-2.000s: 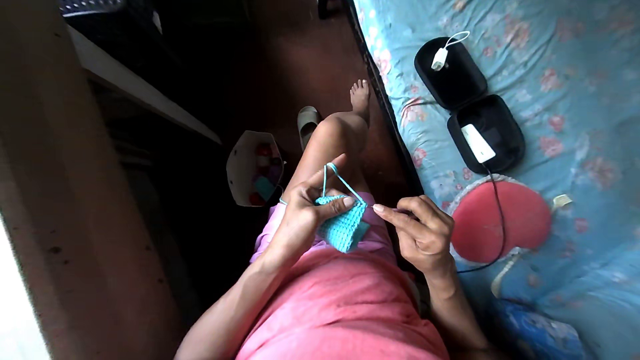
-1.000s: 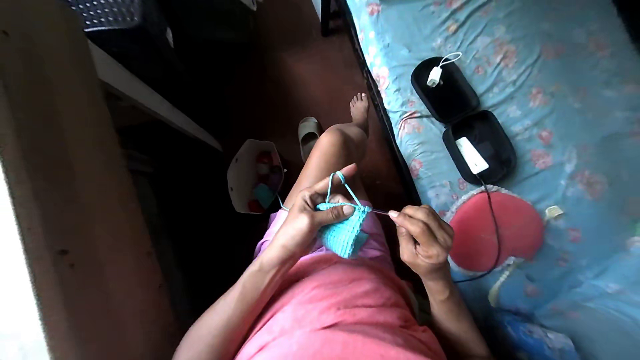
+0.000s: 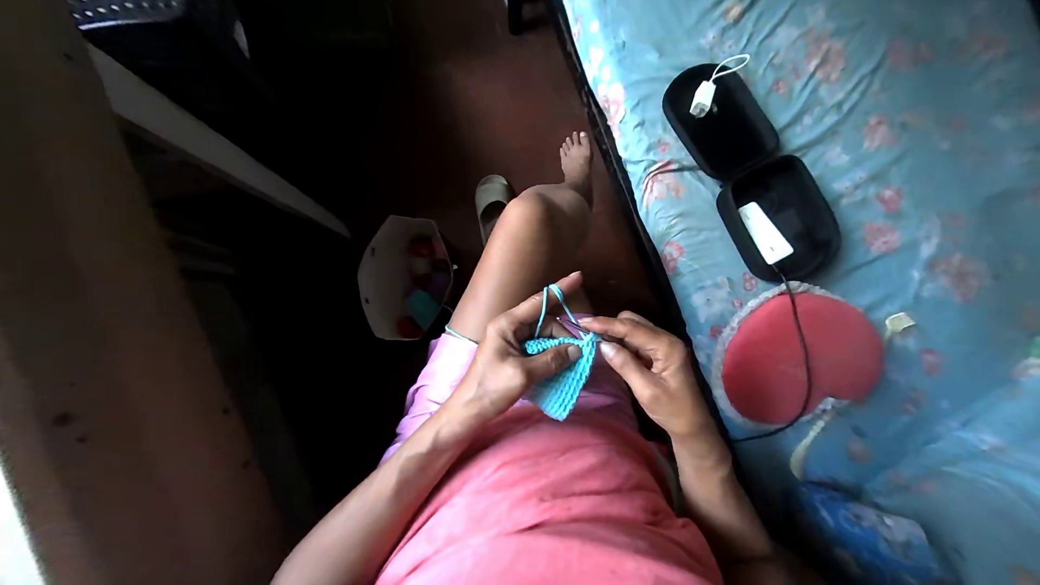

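A turquoise crocheted piece (image 3: 562, 388) hangs over my lap, pinched at its upper edge by my left hand (image 3: 510, 357). Turquoise yarn (image 3: 555, 294) loops up over my raised left index finger. My right hand (image 3: 650, 361) is at the piece's right corner, its thumb and index finger around a thin crochet hook (image 3: 573, 327), whose tip points left near the yarn; the fingers hide most of it. Below to the left of my knee stands a white container (image 3: 378, 280) with a turquoise yarn ball (image 3: 424, 309) and red balls inside.
On the bed's blue floral sheet (image 3: 910, 187) at the right lie an open black case (image 3: 800, 191) with a white device (image 3: 764, 233), a round red cushion (image 3: 845, 349) with a dark cable across it, and a blue package (image 3: 869, 536). A slipper (image 3: 492, 195) rests on the floor.
My right hand has moved left, from beside the crocheted piece to its right corner. The hook stretched between hand and piece one second ago; now its tip is near the yarn loop.
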